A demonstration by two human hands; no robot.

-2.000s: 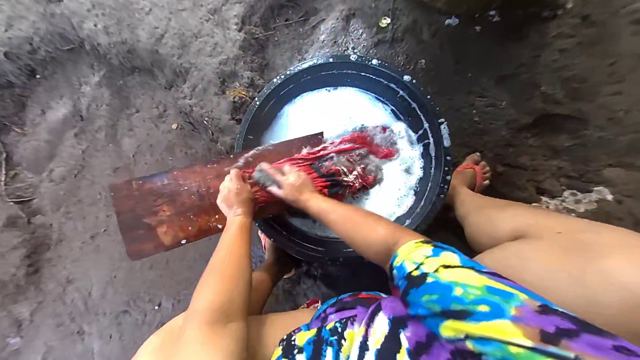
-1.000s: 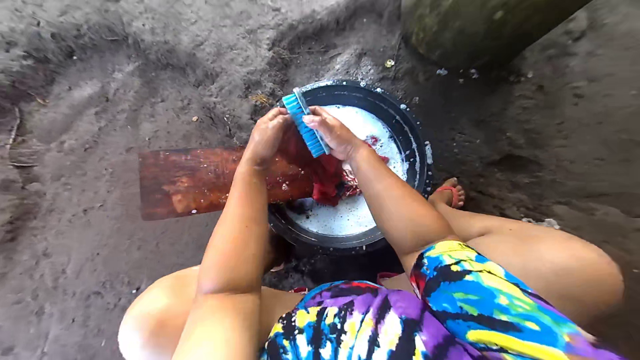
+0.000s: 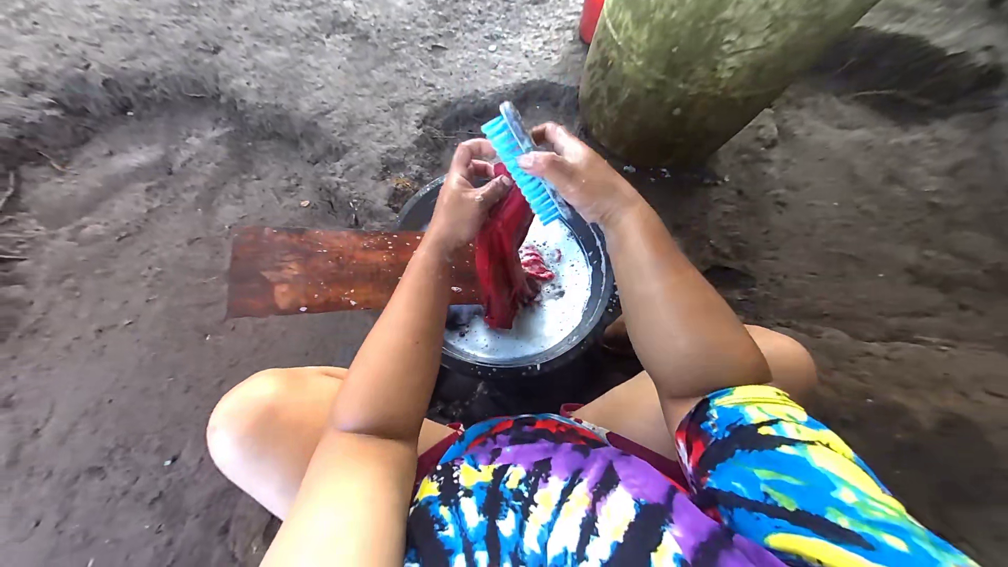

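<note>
My left hand (image 3: 470, 193) pinches the top of a wet red cloth (image 3: 502, 256), which hangs down into a round black basin (image 3: 600, 272). A scrub brush with blue bristles (image 3: 524, 169) is in my right hand (image 3: 579, 169), tilted, its bristles facing the left hand and close to the cloth. White sudsy water (image 3: 563, 303) fills the basin, and a red-and-white part of the cloth lies in it. A reddish-brown wooden board (image 3: 331, 272) rests with its right end over the basin, behind the cloth and my left forearm.
A mossy, greenish post or trunk (image 3: 685, 79) stands beyond the basin at upper right, with a red object (image 3: 590, 20) beside it. Bare, uneven dirt ground (image 3: 142, 236) surrounds the basin. My bent knees flank the near side.
The red cloth, down on the board and in the suds two seconds ago, now hangs from my left hand. My right hand has raised the brush. The view has shifted, showing more of the post.
</note>
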